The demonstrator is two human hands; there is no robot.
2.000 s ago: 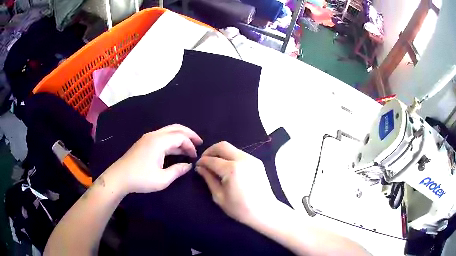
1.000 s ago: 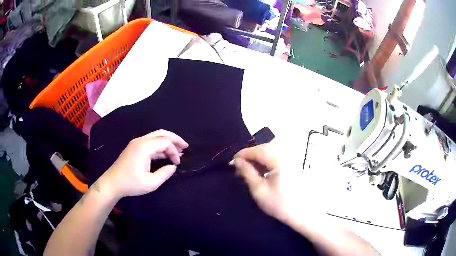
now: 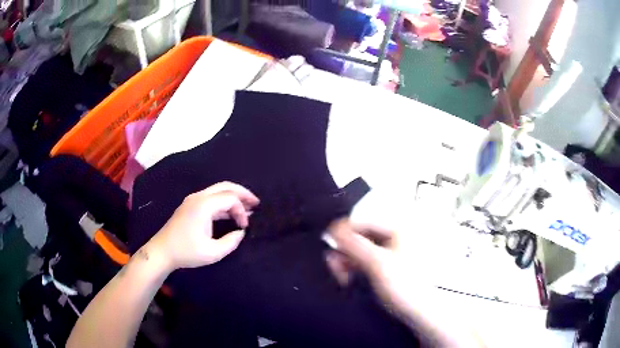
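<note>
A large dark garment panel (image 3: 282,146) with a curved edge lies over the table and hangs towards my lap. A narrow dark end of cloth (image 3: 355,189) sticks out on its right side. My left hand (image 3: 207,228) rests on the panel with its fingers curled and thumb apart; I see nothing clear in it. My right hand (image 3: 364,258) is blurred, over the right part of the panel. A tiny white piece (image 3: 331,240), perhaps chalk, shows at its fingertips. A short pale mark shows at the panel's left edge.
An orange basket (image 3: 102,132) with pink cloth (image 3: 136,136) stands left of the white table (image 3: 401,129). A white sheet (image 3: 204,102) lies behind the panel. The sewing machine (image 3: 544,197) is at the right. Dark cloth (image 3: 75,180) is bundled at the left.
My right hand has moved away from my left hand, to the right and slightly towards me. My left hand has stayed nearly in place. The reddish line seen earlier is now indistinct.
</note>
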